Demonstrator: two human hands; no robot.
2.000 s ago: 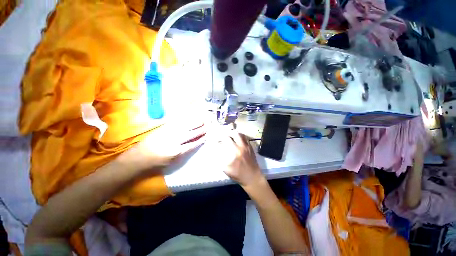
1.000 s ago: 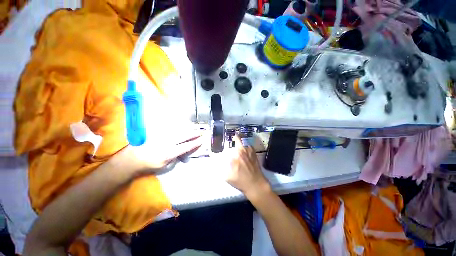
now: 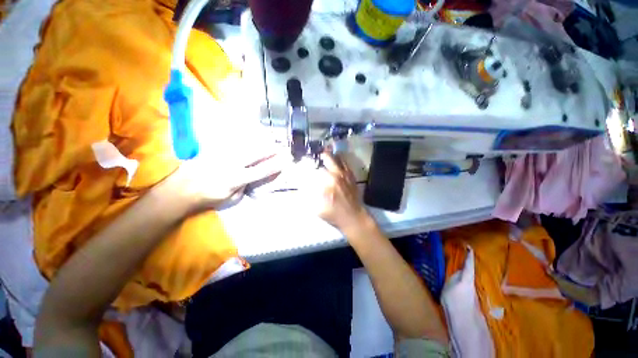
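Observation:
The white sewing machine (image 3: pixel 420 91) stands in front of me, its needle end in very bright light. My left hand (image 3: pixel 213 185) lies flat, fingers pointing right toward the presser foot (image 3: pixel 308 145). My right hand (image 3: pixel 339 192) is just right of and below the foot, fingertips close to it. Glare washes out whatever cloth lies under the fingers, so I cannot tell if either hand grips anything. Orange cloth (image 3: pixel 84 126) is heaped on the left and reaches under my left forearm. A small whitish strip (image 3: pixel 115 161) lies on it.
A blue-ended hose (image 3: pixel 182 119) hangs left of the needle. A black smartphone (image 3: pixel 387 175) and a blue-handled tool (image 3: pixel 439 168) lie on the machine bed. A blue basket (image 3: pixel 428 259) and orange pieces (image 3: pixel 546 308) are at lower right. Dusty pink cloth (image 3: pixel 559 182) hangs at right.
The view has shifted, so the machine sits higher than a second ago. Both hands stay near the needle with little change. The neighbour's arm seen at right two seconds ago is no longer visible.

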